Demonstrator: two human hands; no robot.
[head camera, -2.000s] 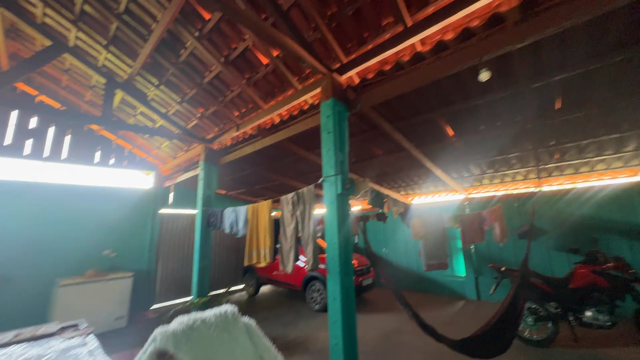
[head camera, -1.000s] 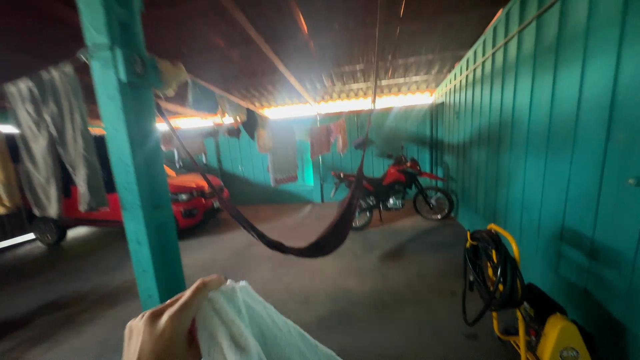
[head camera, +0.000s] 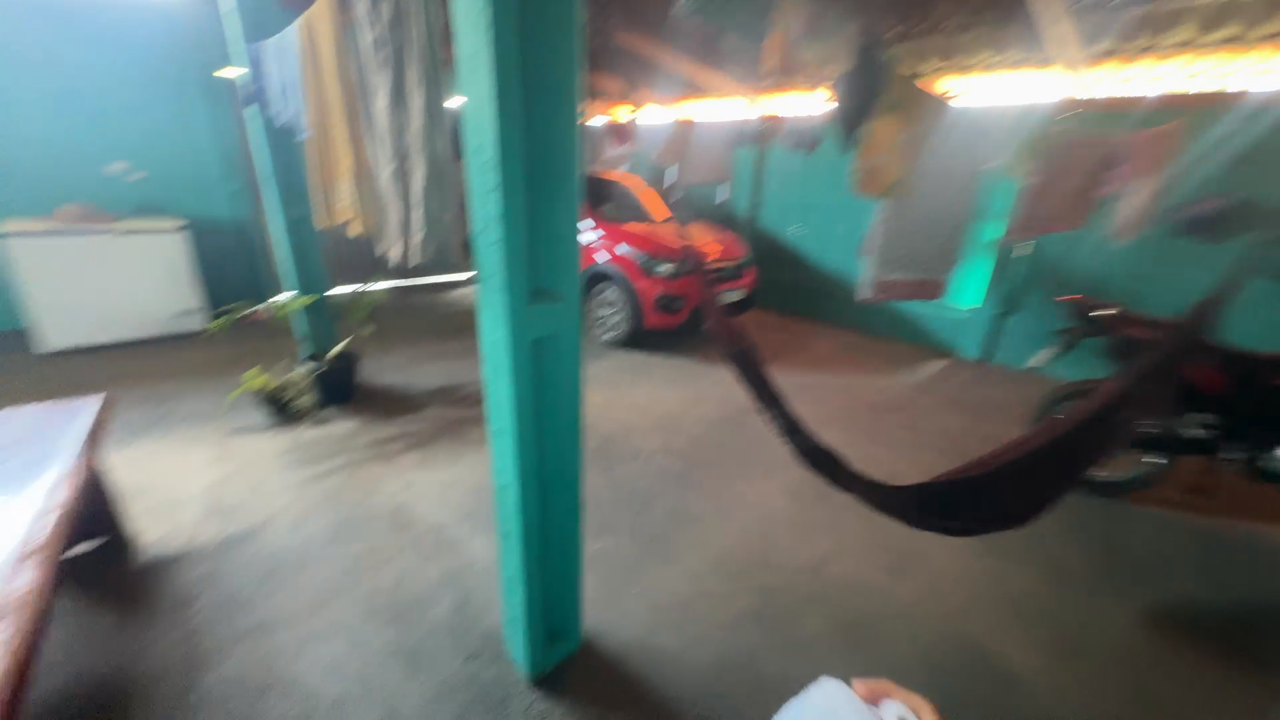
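Observation:
At the bottom edge of the head view, a white fluffy cloth (head camera: 826, 700) shows only its top. Just right of it are the fingers of one hand, which looks like my right hand (head camera: 898, 694), closed on the cloth; the rest of that hand is cut off by the frame. My left hand is not in view. Blur hides the cloth's finer detail.
A teal post (head camera: 530, 400) stands close ahead. A dark hammock (head camera: 960, 505) hangs low at right, before a motorcycle (head camera: 1200, 400). Further off are a red car (head camera: 665, 265), hanging clothes (head camera: 395, 130), potted plants (head camera: 290, 390) and a white chest (head camera: 110, 285). A table (head camera: 50, 480) juts in at left.
The view has swung left and down since one second ago. The hand and cloth, larger in view then, now show only at the bottom edge.

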